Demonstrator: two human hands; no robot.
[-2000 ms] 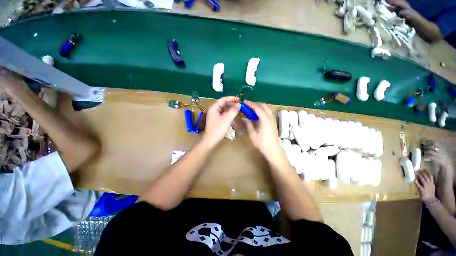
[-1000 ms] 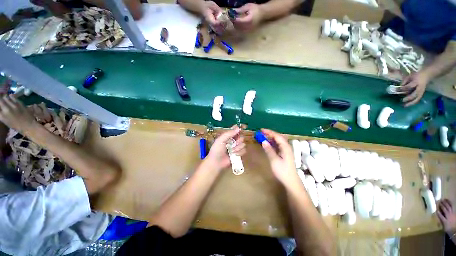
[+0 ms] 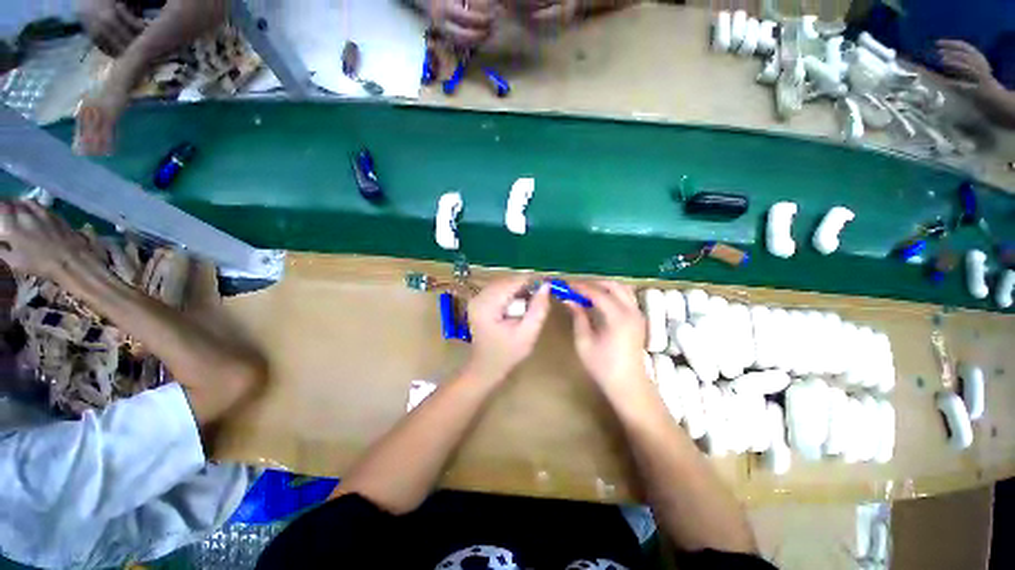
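My left hand [image 3: 509, 325] and my right hand [image 3: 608, 328] meet above the cardboard-covered bench. Between their fingertips is a blue battery cell [image 3: 569, 293], gripped at its right end by my right hand. A small part of a white housing piece [image 3: 516, 307] shows in my left fingers; the rest is hidden by the hand. Just left of my left hand, blue cells [image 3: 447, 316] lie with wires and small green boards [image 3: 419, 282]. White curved housings [image 3: 824, 367] lie in tight rows right of my right hand.
Beyond the bench runs a green belt [image 3: 579, 167] with white housings [image 3: 520, 206], dark housings [image 3: 716, 204] and a tan block with wires [image 3: 729, 255]. A grey metal bracket [image 3: 145, 200] crosses at left. Other people's arms [image 3: 167, 317] work at left and across the belt.
My hands have come together; the blue cell now sits between both. The white piece, fully visible a second ago, is now mostly covered by my left fingers. A person's arm has reached over the belt at upper left.
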